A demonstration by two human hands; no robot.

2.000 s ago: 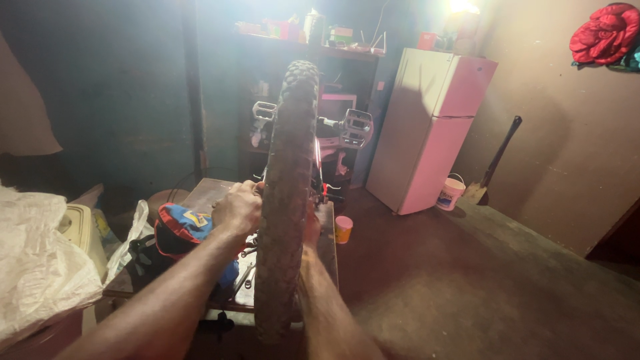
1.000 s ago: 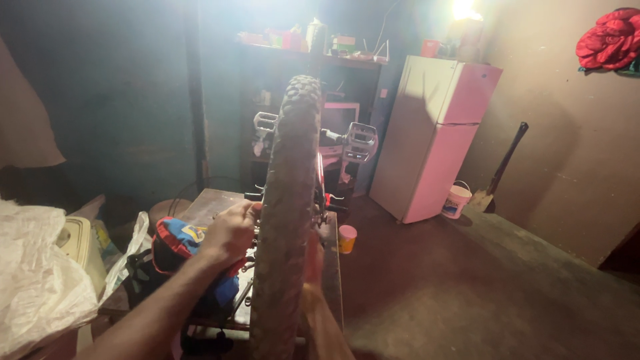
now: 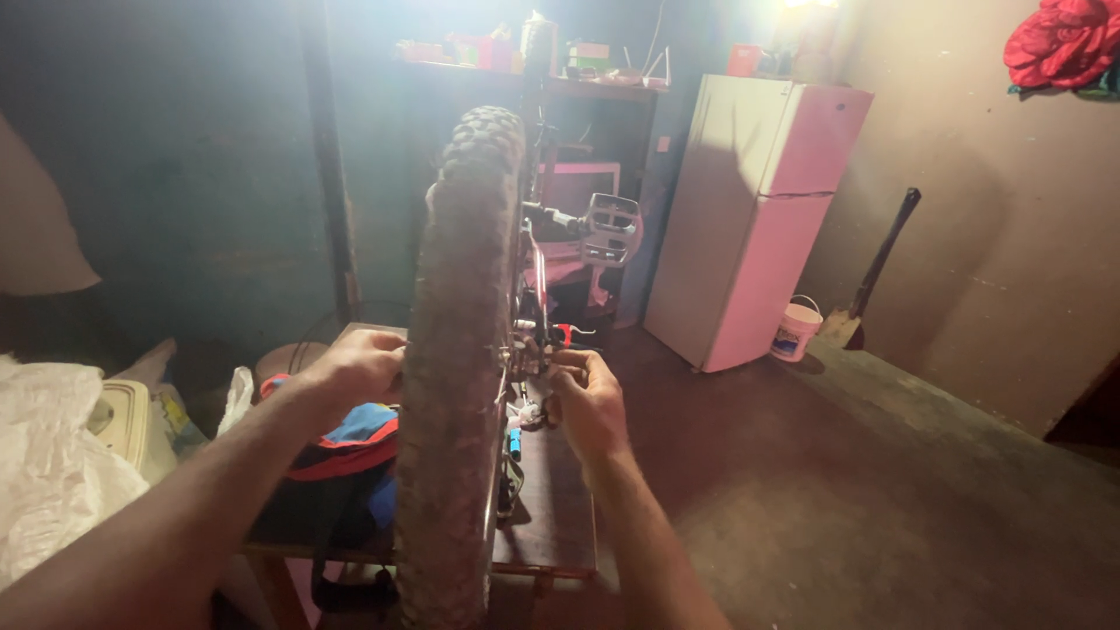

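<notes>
A bicycle wheel with a knobby tyre point(image 3: 459, 350) stands upright in the middle of the head view, on its bicycle. My left hand point(image 3: 363, 363) is at the left side of the wheel near hub height, its fingertips hidden behind the tyre. On the other side, my right hand point(image 3: 584, 385) has its thumb and fingers bent at the hub and rear derailleur point(image 3: 529, 413); what they pinch is too small to tell. A flat pedal point(image 3: 611, 229) shows beyond the wheel. Below the bicycle is a wooden table point(image 3: 556, 525).
A blue and red cloth bag point(image 3: 359, 437) lies on the table, left of the wheel. White sacking point(image 3: 52, 464) and a lidded container point(image 3: 127, 420) are at the far left. Behind stand a refrigerator point(image 3: 752, 219), a bucket point(image 3: 796, 331), a spade point(image 3: 875, 271) and a shelf unit point(image 3: 604, 87).
My right hand, largely hidden behind the wheel before, now shows at the right side of the hub. The view has shifted, and the wheel hides the left pedal seen earlier.
</notes>
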